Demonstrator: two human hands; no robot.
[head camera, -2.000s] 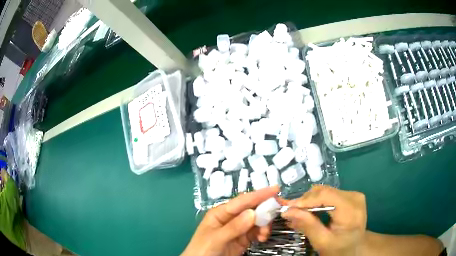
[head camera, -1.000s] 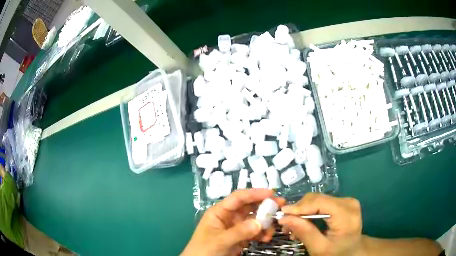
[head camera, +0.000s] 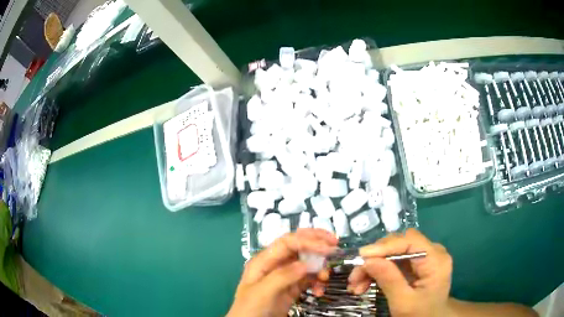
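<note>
My left hand (head camera: 278, 275) holds a white plastic head (head camera: 313, 260) between thumb and fingers; the head is blurred. My right hand (head camera: 405, 272) pinches a thin silver metal rod (head camera: 405, 256) that points left towards the head. A small white fitting (head camera: 357, 260) shows on the rod at my right fingertips. Whether rod and head touch is too blurred to tell. Below and between my hands, loose silver rods (head camera: 337, 300) lie heaped, partly hidden by my hands.
A head tray (head camera: 246, 238) heaped with white heads lies ahead. Right of it stand a fittings box (head camera: 442, 191) and a blister tray (head camera: 508, 197) with assembled rods. A lidded box (head camera: 162, 179) with printed cards is left. A white post (head camera: 185, 46) rises behind. Plastic bags (head camera: 25, 164) lie far left.
The white head has turned and moved slightly left in my left hand. My right hand with the rod has shifted slightly, with a wider gap to the head. The whole view has shifted a little.
</note>
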